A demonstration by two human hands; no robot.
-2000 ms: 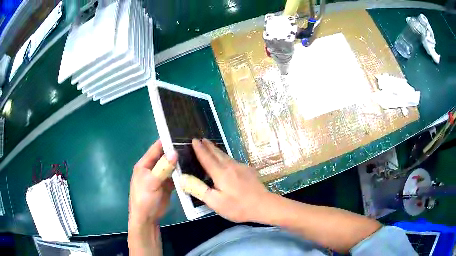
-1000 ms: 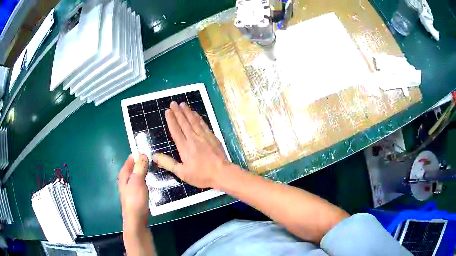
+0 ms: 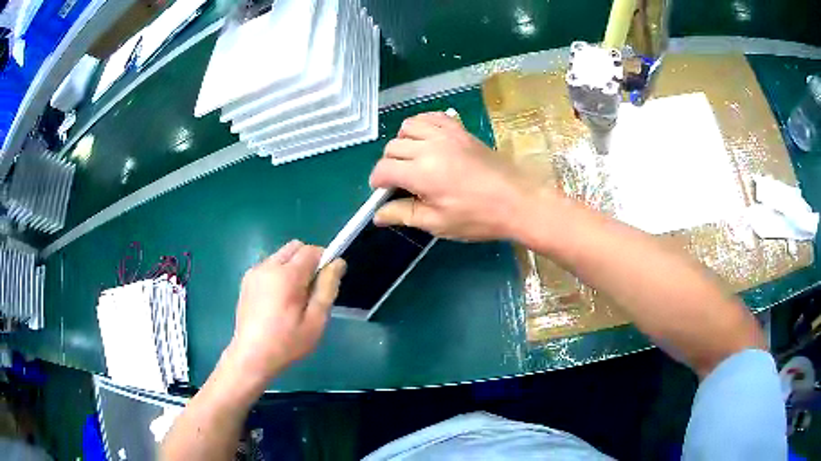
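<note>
A solar panel with a dark face and white frame (image 3: 353,225) stands tilted on edge above the green bench, its dark side turned towards my body. My left hand (image 3: 284,302) grips its near-left corner, thumb on the dark side. My right hand (image 3: 441,180) grips the upper edge near the far end, fingers over the back and thumb on the dark side. The right hand hides much of the panel's far part. Tan wrap shows on fingers of both hands. The panel's back cannot be seen.
A stack of white-edged panels (image 3: 306,81) stands beyond the panel. Wired white boards (image 3: 135,333) are at left. At right, a cardboard mat (image 3: 531,297) bears a white sheet (image 3: 671,162), glue gun (image 3: 596,85) and crumpled tissue (image 3: 781,209). A clear bottle (image 3: 804,122) stands at far right.
The panel lay flat with my right palm on its cells; now it is raised and tilted on edge. My right hand has moved to its upper far edge. The view has shifted left.
</note>
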